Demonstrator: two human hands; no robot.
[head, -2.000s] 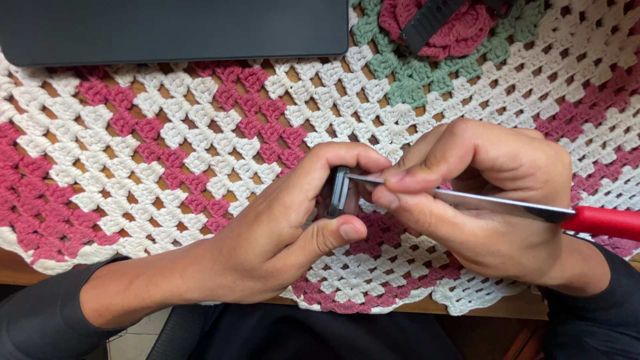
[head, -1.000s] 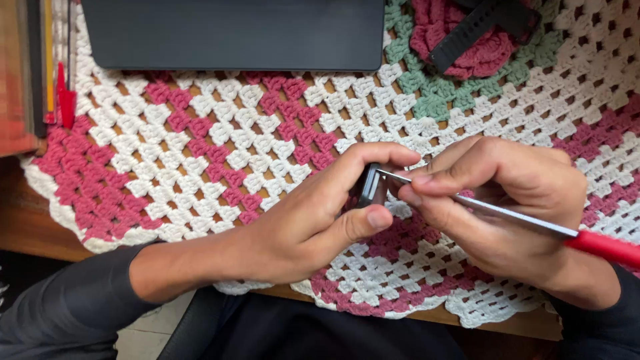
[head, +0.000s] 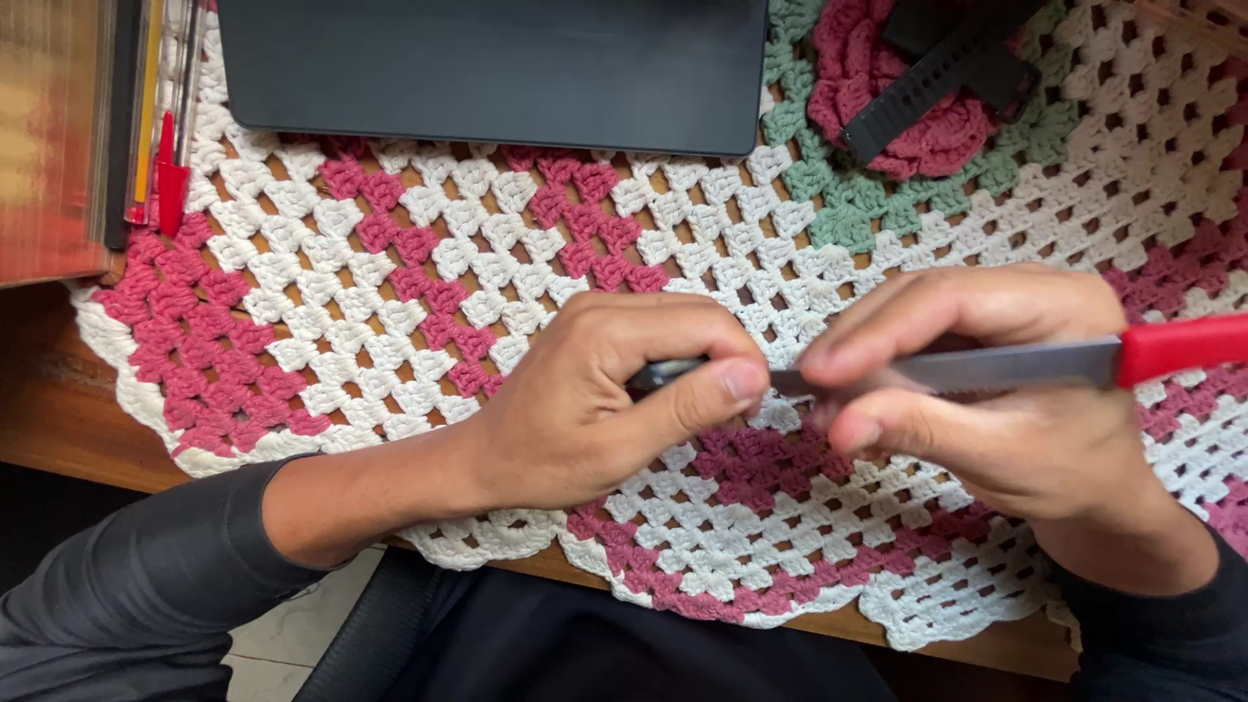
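My left hand grips a small dark object, mostly covered by the fingers and thumb, so its kind cannot be told. A knife with a serrated steel blade and a red handle lies nearly level across my right hand. Its blade passes between the thumb and fingers, and the narrow end reaches my left thumb and forefinger. Where the tip meets the dark object is hidden by the left fingers. The right fingertips are slightly blurred.
A crocheted cloth in white, pink and green covers the wooden table. At the back lies a flat dark device. A black-strapped watch rests on a crocheted flower. Pens lie beside a book-like block at left.
The dark object, whose slotted end faced the blade before, is now turned and more covered by my left hand. The knife has come closer to level. The view has shifted left.
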